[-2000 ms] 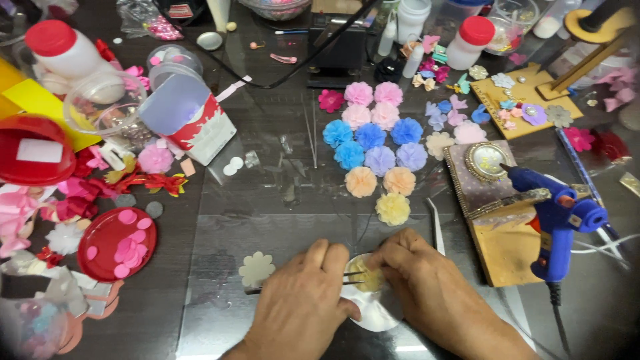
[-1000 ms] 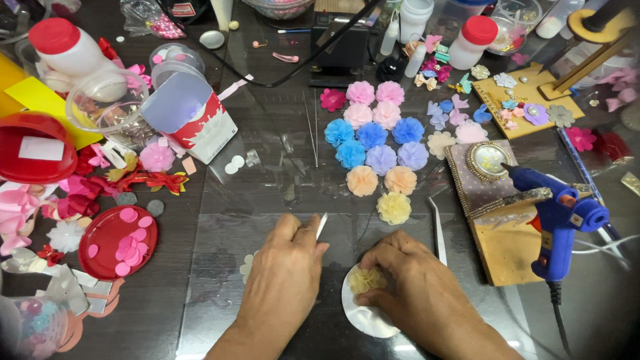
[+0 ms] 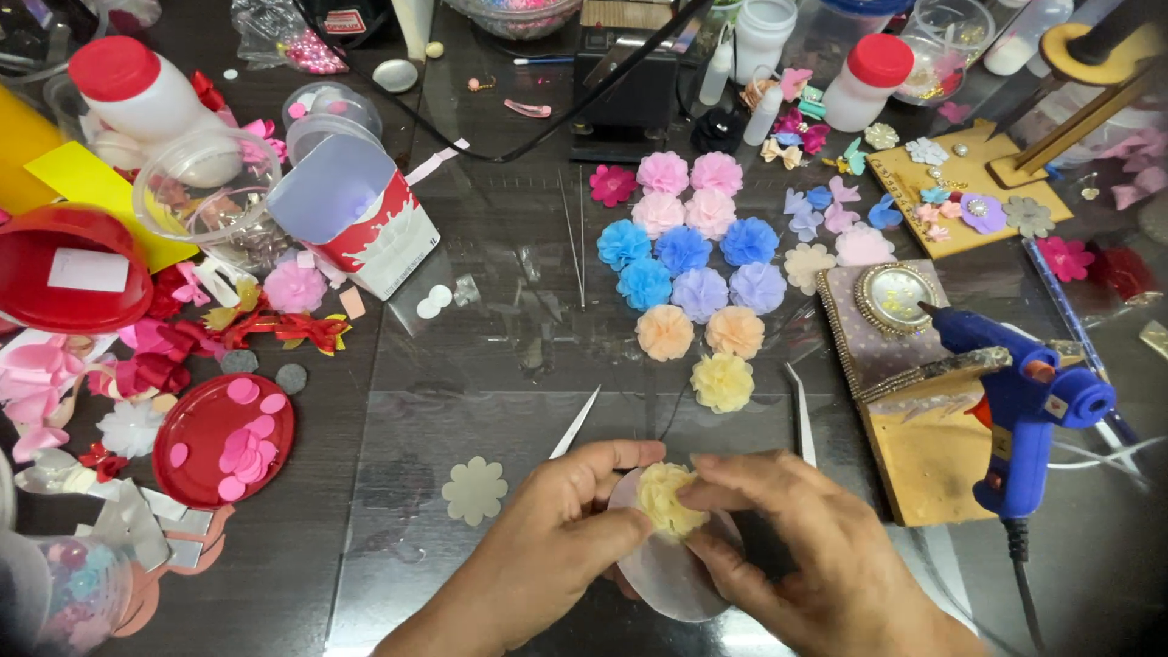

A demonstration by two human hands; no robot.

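My left hand (image 3: 575,525) grips the edge of a round translucent disc (image 3: 680,579), its thumb against a pale yellow fabric flower (image 3: 669,497) on the disc. The fingertips of my right hand (image 3: 789,534) touch the flower's right side. Pointed metal tweezers (image 3: 577,422) lie just beyond my left hand, partly hidden by it. A grey scalloped cutout (image 3: 474,491) rests on the mat to the left. Above my hands stand rows of fabric flowers in pink, blue, lilac and peach, with a finished yellow flower (image 3: 722,381) nearest. Curved tweezers (image 3: 803,415) lie beyond my right hand.
A blue glue gun (image 3: 1022,411) rests on a wooden stand (image 3: 922,465) at the right, its cable running down. At the left are a red lid (image 3: 265,388) holding pink discs, a cut carton (image 3: 388,228), ribbons and tubs. A black cable (image 3: 511,157) crosses the back.
The disc with the yellow flower has been lifted and tilted between both hands. My left hand has moved right to it from the tweezers, which now lie on the mat.
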